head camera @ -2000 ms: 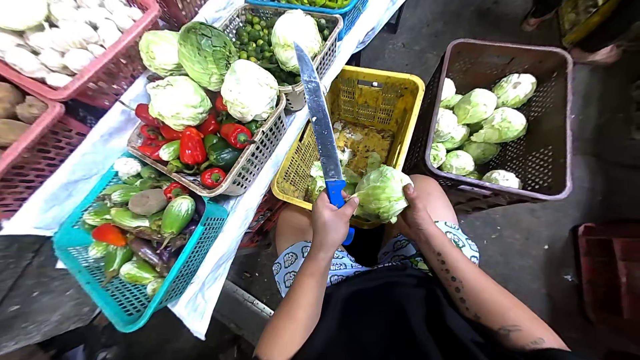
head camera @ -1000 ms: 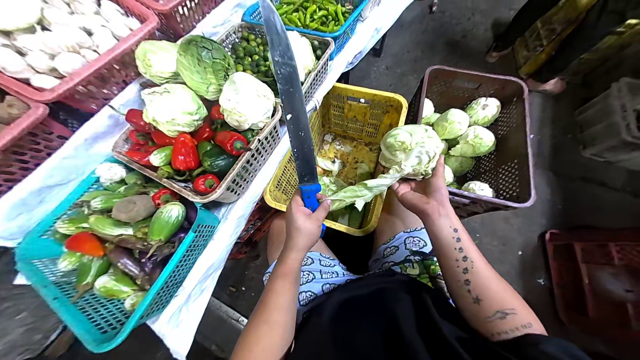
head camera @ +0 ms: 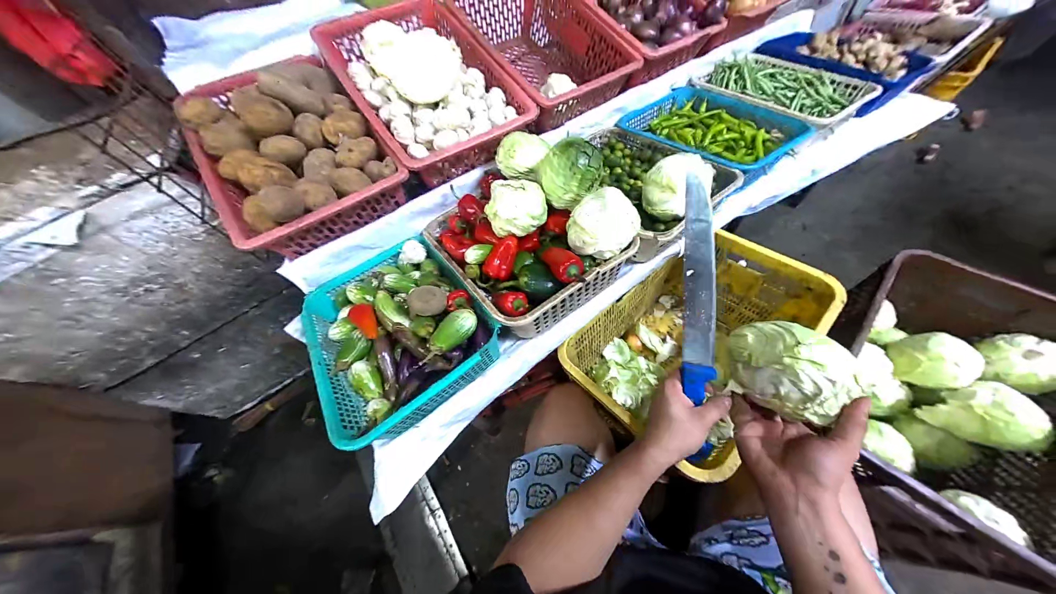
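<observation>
My left hand (head camera: 681,421) grips the blue handle of a large knife (head camera: 700,280), its long blade upright and pointing away from me. In my right hand (head camera: 796,445) lies a pale green cabbage (head camera: 792,371), held from below with the thumb at its right side. The fingers of both hands are close together at the cabbage's near left edge. Beneath them is a yellow plastic crate (head camera: 804,285) with loose cabbage leaves (head camera: 627,371) and scraps inside. A dark crate (head camera: 990,276) of several cabbages stands at the right.
Left of the yellow crate, a white-covered table (head camera: 437,441) bears a teal basket (head camera: 330,412) of eggplants, a beige basket (head camera: 536,318) of red peppers and cabbages, and red crates of potatoes (head camera: 285,148) and garlic (head camera: 412,124). Green chilies (head camera: 714,132) and beans (head camera: 796,87) are farther back.
The leaf stretched between my hands one second ago no longer shows that way. The cabbage now lies lower across my right palm. The view has swung left.
</observation>
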